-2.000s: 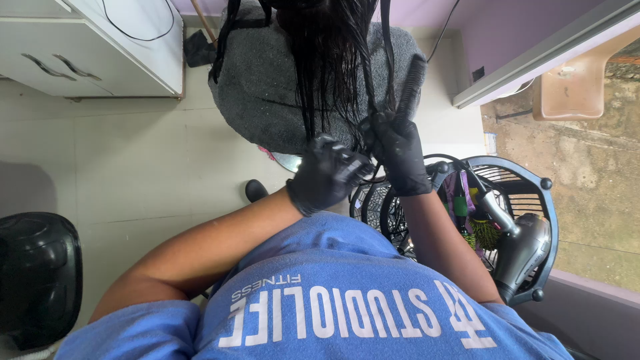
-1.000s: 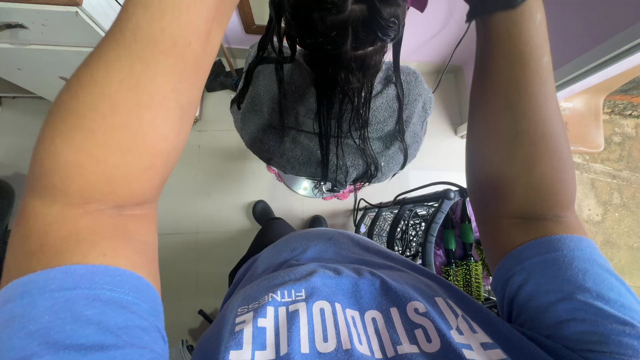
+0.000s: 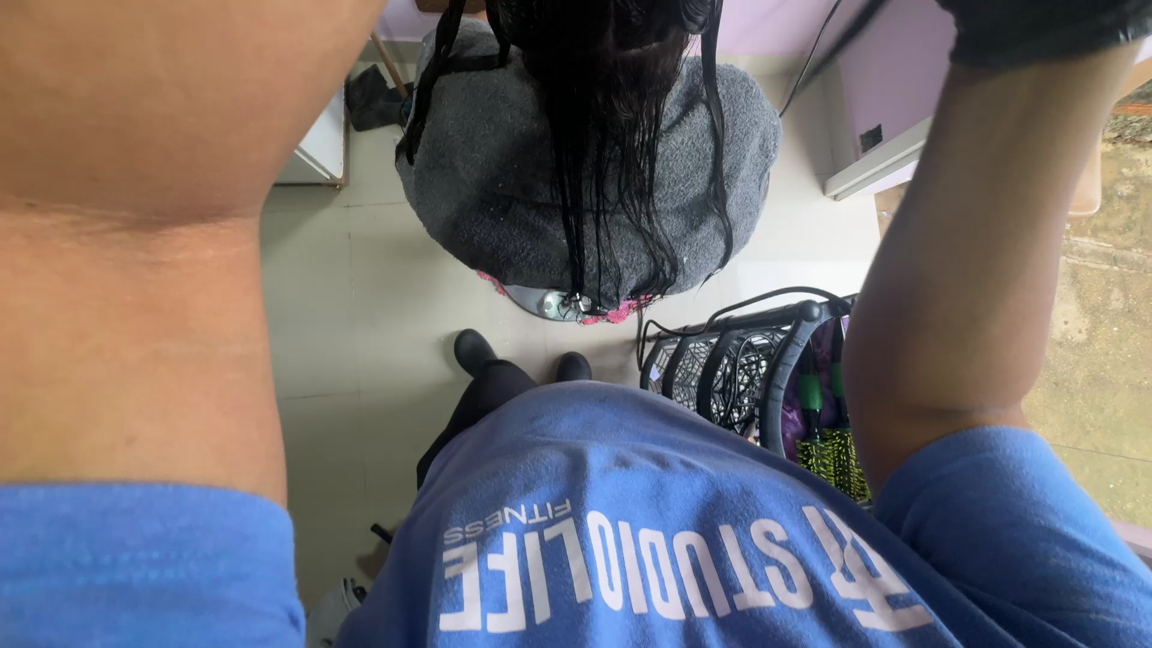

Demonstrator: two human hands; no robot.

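Long dark wet hair [image 3: 585,117] of a seated person hangs over a grey towel [image 3: 486,144] on that person's shoulders. My right hand [image 3: 1048,31], in a black glove, is partly visible at the top right edge; its fingers are cut off by the frame. A dark blurred strand or thin object [image 3: 846,36] extends down and left from near it; which one, I cannot tell. My left forearm rises out of the top left of the view, so my left hand is out of sight.
A black cart [image 3: 783,378] with round hair brushes [image 3: 823,441] and cables stands at the right, below my right arm. A white cabinet [image 3: 315,148] is at the left, near a dark cloth item [image 3: 373,99] on the tiled floor. A doorway frame [image 3: 877,162] lies at the right.
Two seconds ago both gloved hands were at the hair ends, a comb by the right one. Both arms have since risen; the left hand has left the view.
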